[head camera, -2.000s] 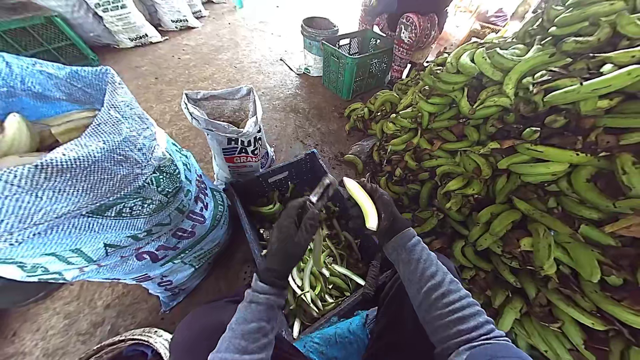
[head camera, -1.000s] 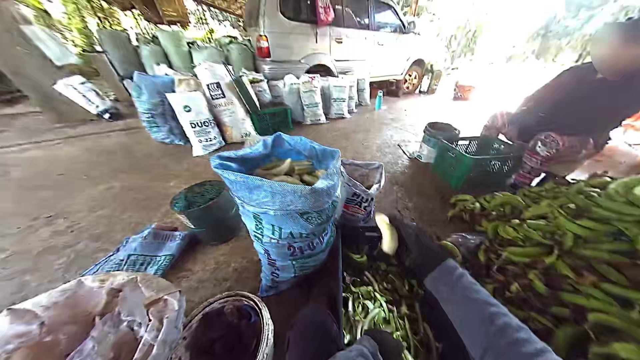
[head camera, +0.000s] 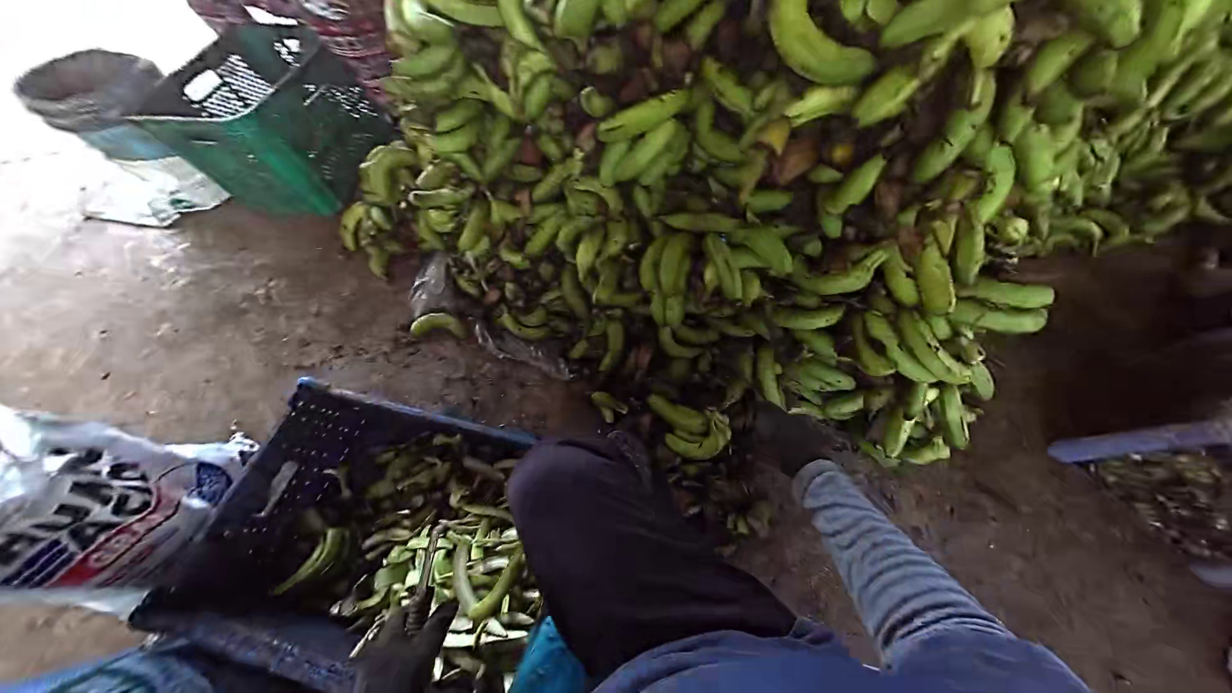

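My left hand (head camera: 409, 640), in a dark glove, is shut on a knife (head camera: 428, 568) over the dark blue plastic crate (head camera: 414, 409). Green banana peels (head camera: 481, 549) lie in that crate. At the lower edge of the heap of green bananas (head camera: 664, 250), my right hand (head camera: 794, 438), also gloved, reaches down beside a small bunch (head camera: 688, 428). Its fingers blend into the dark heap, so whether they grip a banana does not show. My bent knee in dark trousers is between the two hands.
A green plastic crate (head camera: 250, 144) and a bucket (head camera: 87, 91) stand at the upper left, near a person's patterned clothing (head camera: 351, 38). A printed sack (head camera: 106, 510) leans by the peel crate. At the right edge is another blue-rimmed container (head camera: 1145, 441).
The view has swung right towards the heap. My right hand held a peeled banana in the earlier frames; now it is down at the heap's edge without it.
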